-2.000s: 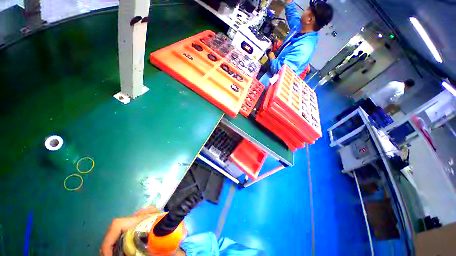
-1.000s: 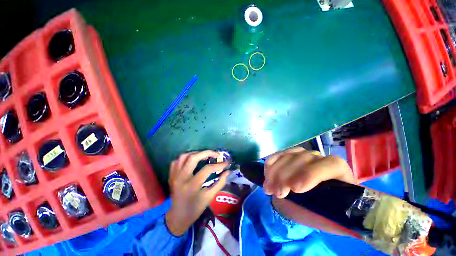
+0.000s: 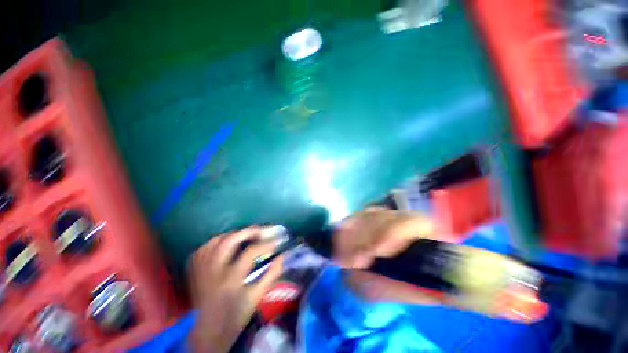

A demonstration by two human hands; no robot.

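The view is blurred. My left hand [image 3: 231, 276] is at the lower middle, fingers curled around a small black and silvery lens assembly [image 3: 260, 265], mostly hidden by the fingers. My right hand [image 3: 379, 238] is just to its right, closed around the black barrel of the electric screwdriver [image 3: 441, 265]. The screwdriver's yellowish taped and orange end points to the lower right. Its dark front end points toward the piece in my left hand; whether they touch cannot be told.
A red-orange compartment tray [image 3: 113, 179] with round pieces is at left. A blue stick [image 3: 196, 171], a white-topped roll or bottle [image 3: 301, 44] and blurred yellow rings [image 3: 299, 112] lie on the green mat. Red-orange trays [image 3: 534, 76] stand at right.
Since one second ago the view has shifted and blurred, so mat items and the left tray appear further left. Both hands keep their holds. Two seconds ago the view faced the room.
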